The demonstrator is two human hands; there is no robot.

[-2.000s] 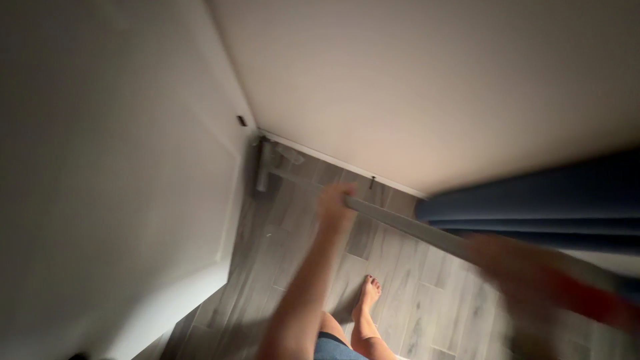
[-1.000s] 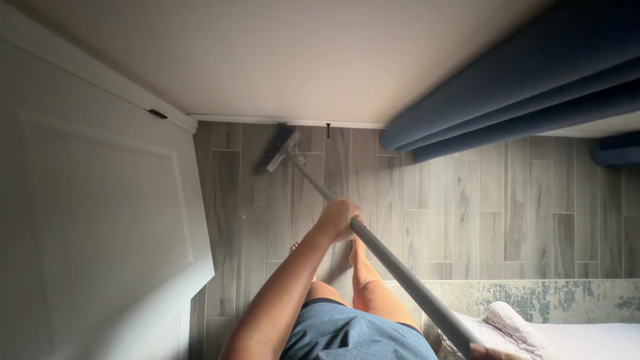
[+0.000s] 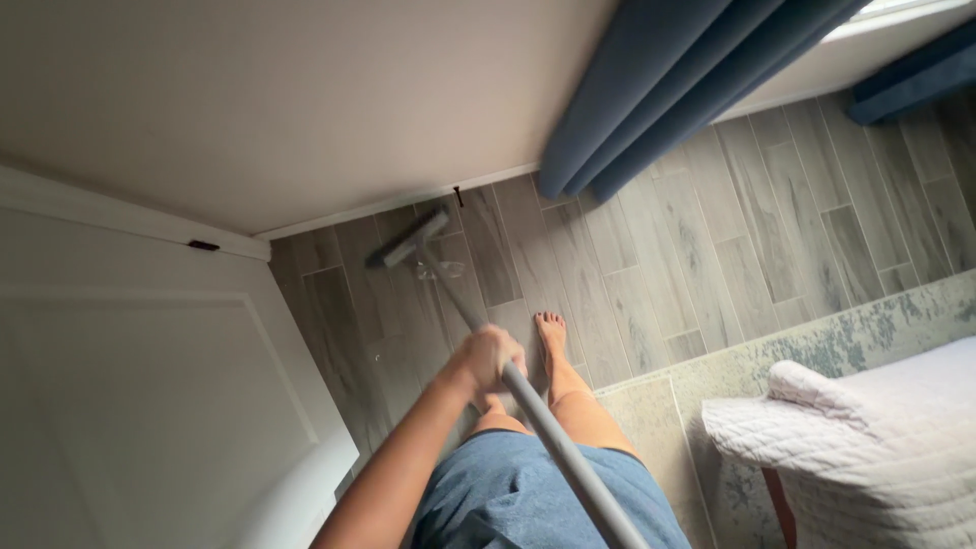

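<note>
A long grey broom handle (image 3: 568, 457) runs from the bottom edge up to the broom head (image 3: 412, 238), whose dark bristles rest on the wood-look floor close to the baseboard. Around the middle of the handle my left hand (image 3: 492, 358) is closed, slightly blurred. My right hand is out of the frame, and so is the handle's upper end. Beside the broom head lies a small clear object (image 3: 442, 270), too blurred to name.
A white panelled door (image 3: 152, 381) stands at the left. Blue curtains (image 3: 671, 91) hang at the wall. A patterned rug (image 3: 877, 324) and a quilt-covered piece of furniture (image 3: 854, 457) are at the right. A door stop (image 3: 458, 196) juts from the baseboard.
The right hand, seen low on the right a second ago, has left the view. The broom head is still near the baseboard, turned at a different slant. The view has shifted and turned.
</note>
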